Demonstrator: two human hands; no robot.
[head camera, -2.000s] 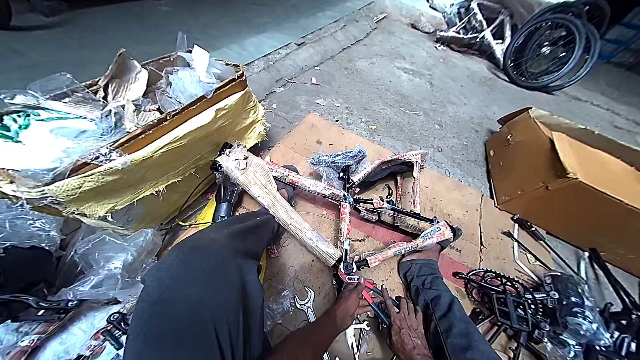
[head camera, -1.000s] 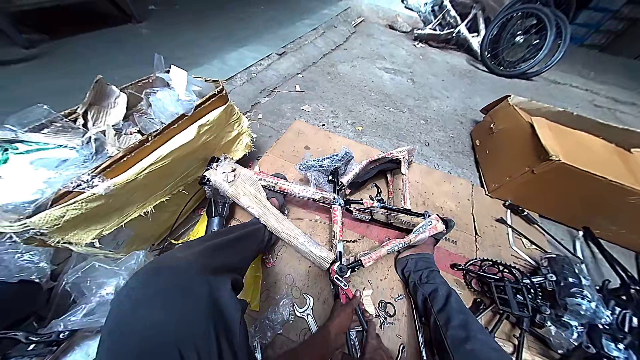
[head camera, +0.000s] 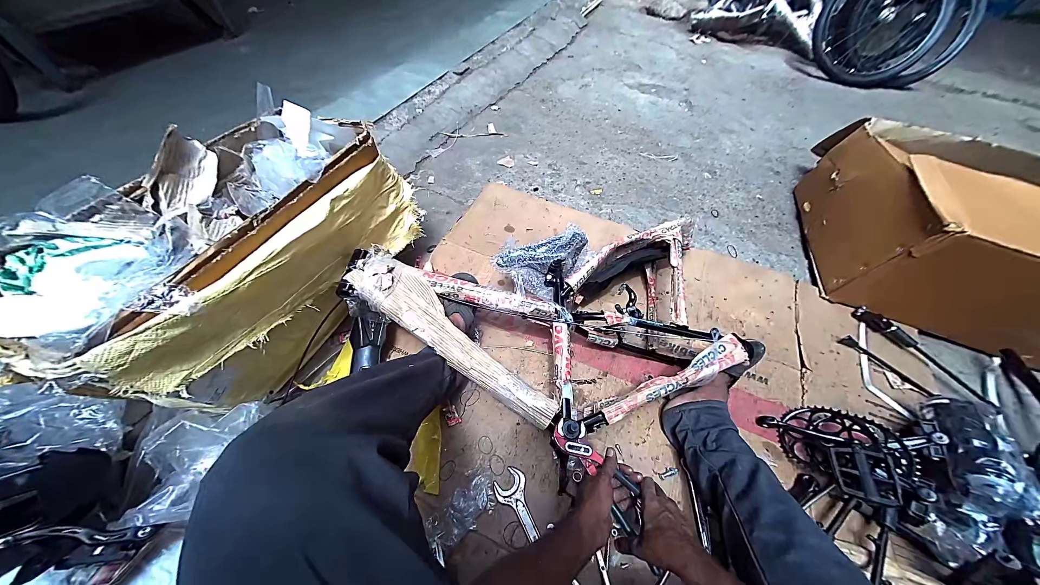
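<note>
A wrapped bicycle frame (head camera: 561, 349) lies between my legs, its down tube padded with corrugated wrap (head camera: 455, 345). Red-headed water pump pliers (head camera: 578, 447) have their jaws at the bottom bracket (head camera: 571, 427). My left hand (head camera: 597, 500) is closed around the red handle near the pliers' head. My right hand (head camera: 662, 524) lies against the dark handle end, its fingers partly hidden, so its grip is unclear. An open-end wrench (head camera: 517, 497) lies on the cardboard (head camera: 504, 219) left of my hands. More tools lie partly under my hands.
At the left stands a carton wrapped in yellow woven sheet (head camera: 268, 317), full of plastic scraps. An open cardboard box (head camera: 869, 219) stands at the right. Near my right leg lie a crankset (head camera: 845, 443) and other bicycle parts. Wheels (head camera: 886, 41) stand at the back right.
My left hand has come onto the pliers' red handle. Two seconds ago the pliers' handles were spread between my hands; now they are closer together.
</note>
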